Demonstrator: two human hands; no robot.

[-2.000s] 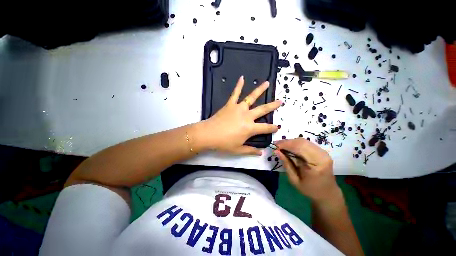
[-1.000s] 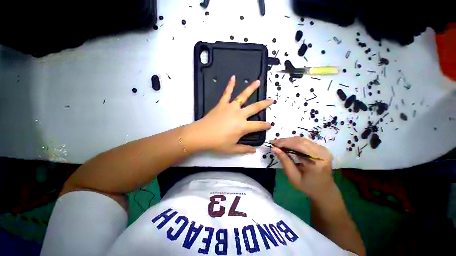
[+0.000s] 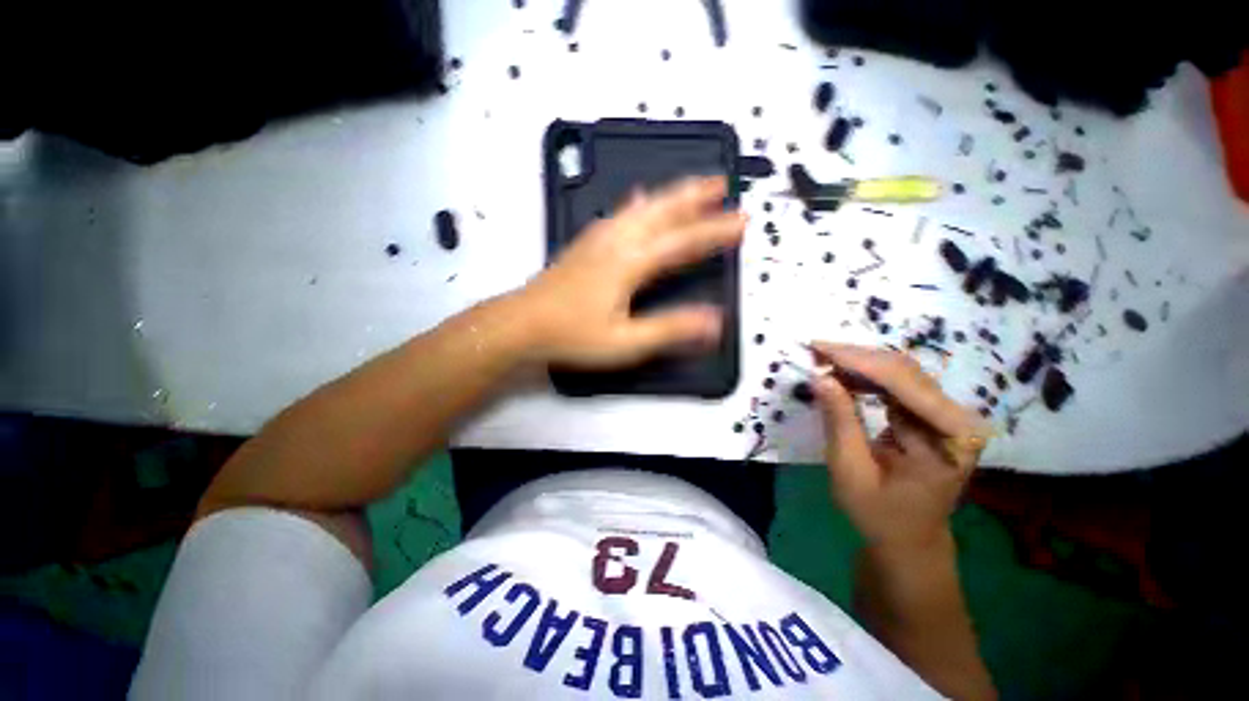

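The black tablet case (image 3: 589, 226) lies flat on the white table, its camera cut-out at the upper left. My left hand (image 3: 644, 274) is over the case, blurred, with fingers spread and nothing visible in it; whether it touches the case I cannot tell. My right hand (image 3: 897, 418) is right of the case's lower corner, holding a slim dark pen-like trimming knife (image 3: 849, 367) with a yellow end. A second craft knife (image 3: 890, 189) with a yellow handle lies right of the case, its blade pointing left.
Black plugs, threads and oval pieces (image 3: 1007, 285) are scattered over the right of the table (image 3: 260, 329). One oval piece (image 3: 447, 229) lies left of the case. Dark stacks stand at the back left (image 3: 247, 69) and back right (image 3: 890, 21). Dark plier handles (image 3: 714, 19) show beyond the case.
My left hand has lifted its spread fingers from their earlier place and shifted up the case. My right hand has moved right with the trimming knife, away from the case's lower corner.
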